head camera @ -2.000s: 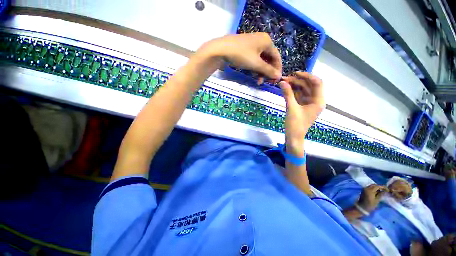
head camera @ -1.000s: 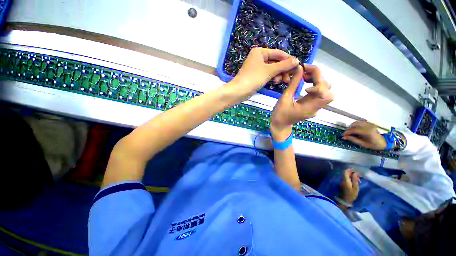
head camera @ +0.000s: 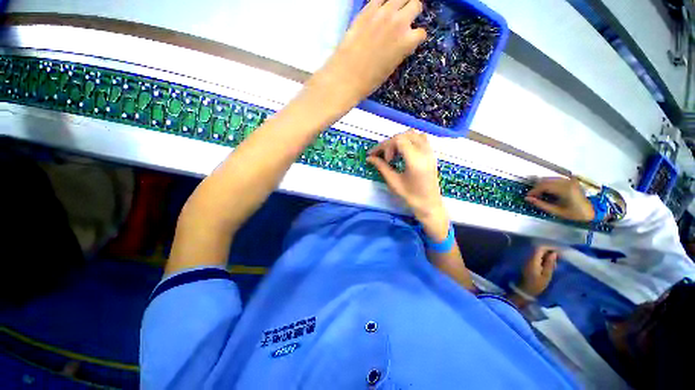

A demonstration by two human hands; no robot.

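Observation:
My left hand [head camera: 381, 47] is over the left part of the blue component bin [head camera: 488, 72], fingers bent down at the heap of dark, wiry components [head camera: 442, 84]. Its fingertips are near the top picture edge, and I cannot tell if they hold a part. My right hand [head camera: 411, 169], with a blue wrist strap, is over the green circuit board strip [head camera: 187, 110]. Its thumb and forefinger are curled close together just above the boards. Any part between them is too small to see.
The white rail [head camera: 152, 152] edges the board strip. At the right, a coworker's hand [head camera: 564, 199] with a blue strap is over the same strip, and the other hand [head camera: 539, 270] is lower down. A small blue bin [head camera: 658, 177] is at far right.
My hands were together in front of the bin and have parted. My left hand has moved up over the components; my right hand has come down to the boards. The coworker's hand has reached the strip.

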